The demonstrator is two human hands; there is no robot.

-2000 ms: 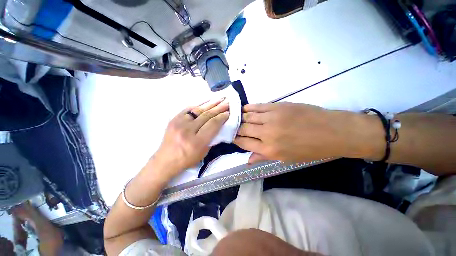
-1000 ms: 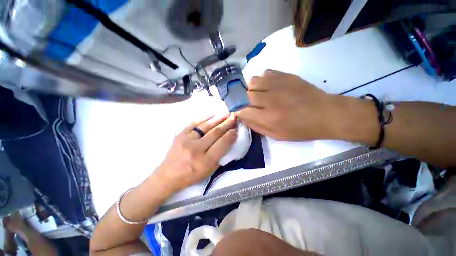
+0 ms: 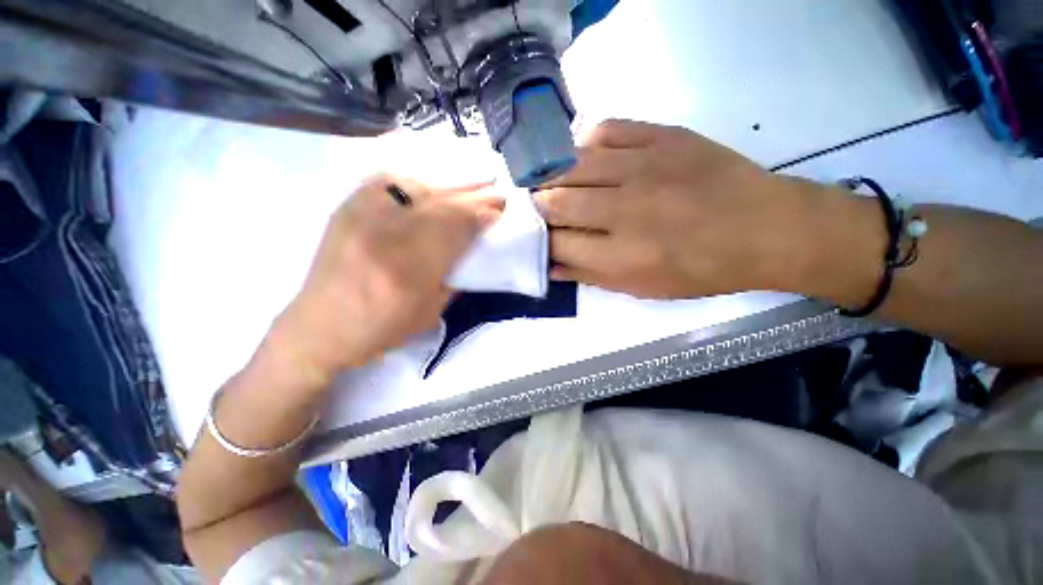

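A white piece of cloth (image 3: 503, 254) lies in front of the sewing machine's needle area, over a navy piece (image 3: 503, 309) whose dark edge shows below it. My left hand (image 3: 383, 257) is on the white piece's left side, slightly blurred, with its fingertips at the cloth. My right hand (image 3: 652, 211) lies flat with its fingertips on the right edge of the white piece. The blue-grey attachment (image 3: 528, 120) stands just above the fingertips. The presser foot and needle tip are too unclear to tell.
The machine head (image 3: 229, 57) spans the upper left. Navy garment pieces (image 3: 69, 263) are heaped at left. A marked ruler strip (image 3: 595, 377) runs along the table's front edge. Thread snips (image 3: 993, 80) lie at upper right. Another person's arm (image 3: 52, 514) shows at lower left.
My left hand has moved left and its fingers have lifted and bent. My right hand has come down slightly from beside the attachment onto the cloth's right edge. The white piece now shows a straighter corner.
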